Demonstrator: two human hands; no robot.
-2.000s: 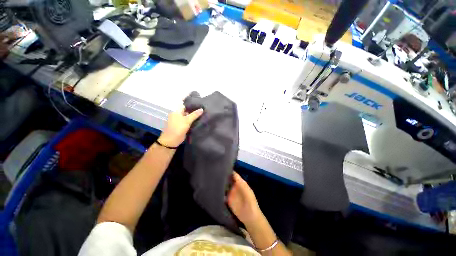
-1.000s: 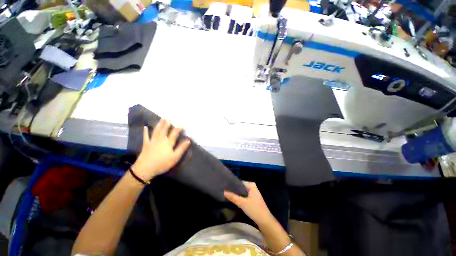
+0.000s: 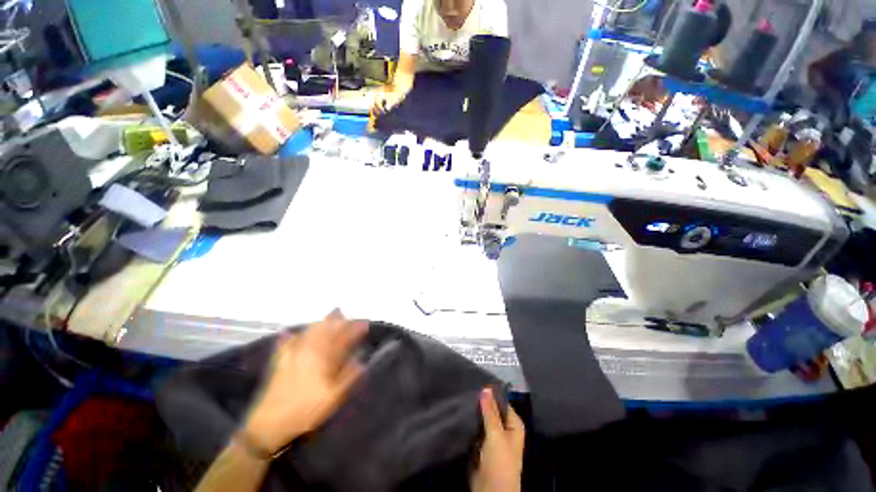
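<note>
A dark grey garment panel [image 3: 403, 423] hangs over the table's front edge in front of me, spread wide. My left hand [image 3: 305, 382], blurred, lies over its left part with the fingers extended; no grip shows. My right hand [image 3: 500, 444] pinches its right edge, thumb on top, the other fingers partly hidden. Small shaped grey pieces [image 3: 557, 327] lie under the machine arm and reach past the front edge. The presser foot and needle area [image 3: 473, 233] of the white sewing machine [image 3: 672, 259] is behind the panel, with none of the panel under it.
Folded grey pieces [image 3: 252, 192] lie at the back left of the tabletop. Dark thread snips [image 3: 678, 327] and a blue cup with a white lid [image 3: 807, 322] are at right. A blue basket [image 3: 134, 394] stands lower left. Another person [image 3: 451, 38] sits opposite, handling dark cloth.
The narrow folded panel now spreads wider and sits lower, over the front edge. Both hands remain at it; my left hand lies over it. The view has tilted up, showing the person opposite.
</note>
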